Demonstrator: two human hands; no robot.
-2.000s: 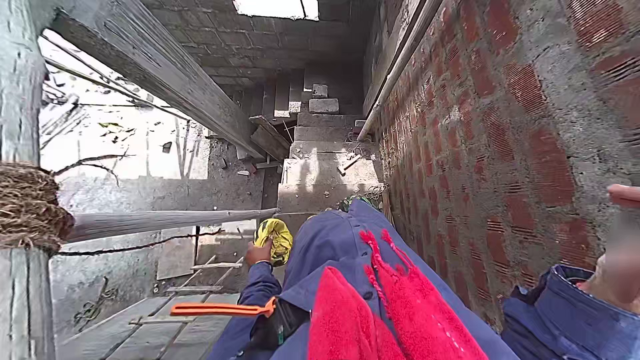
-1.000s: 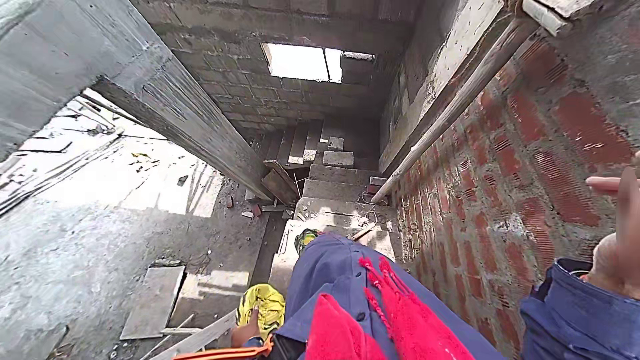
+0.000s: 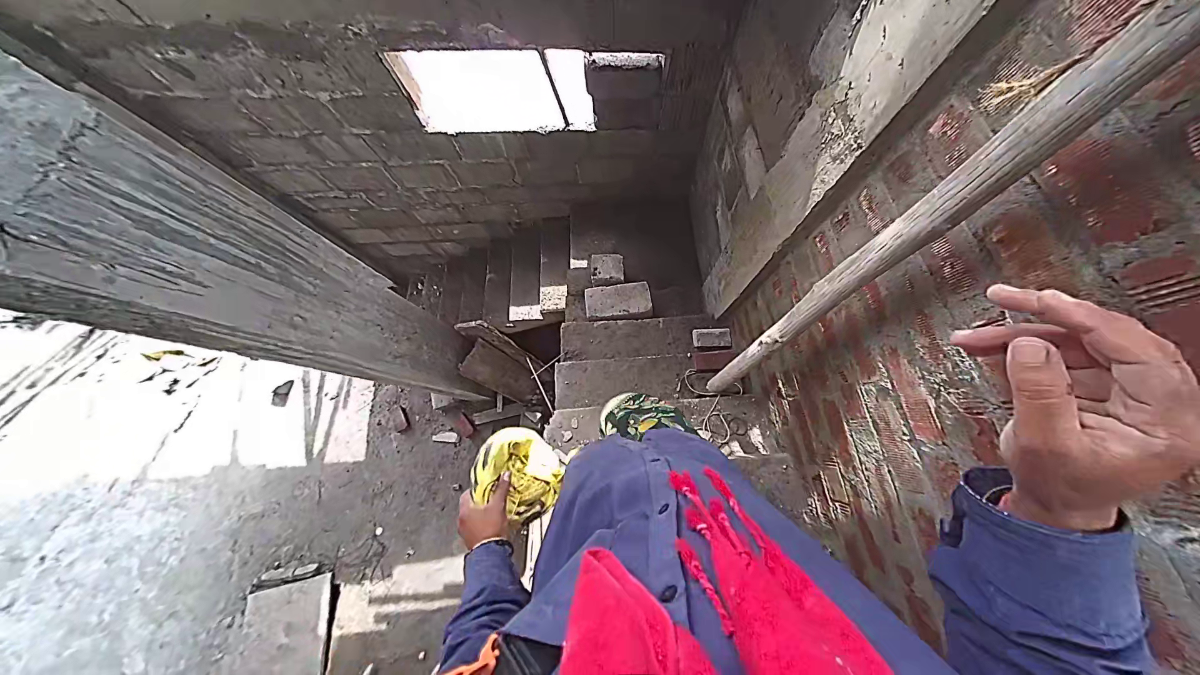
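Observation:
My left hand (image 3: 485, 516), low and left of centre, holds a bundled yellow cloth or bag (image 3: 517, 473) with dark marks beside my body. Its fingers are partly hidden by the bundle. Raised at the right in front of the brick wall (image 3: 900, 394), my right hand (image 3: 1092, 403) holds nothing, its fingers bent and apart. I wear a blue buttoned coat (image 3: 619, 525), and a red fringed scarf (image 3: 778, 600) hangs over it. A patterned green and yellow shoe or cloth (image 3: 645, 415) shows beyond the coat's hem.
Concrete steps (image 3: 623, 380) descend ahead, with loose blocks (image 3: 619, 301) on them. A wooden pole (image 3: 937, 202) slants along the right wall, its foot near some wire. A concrete column (image 3: 234, 253) crosses the left side. Broken boards (image 3: 497, 366) and rubble lie beside the steps; a slab (image 3: 286, 623) lies lower left.
The view has shifted, and the post with its rope binding at the left is out of sight. My left hand still holds the yellow bundle. My right hand shows more fully at the right.

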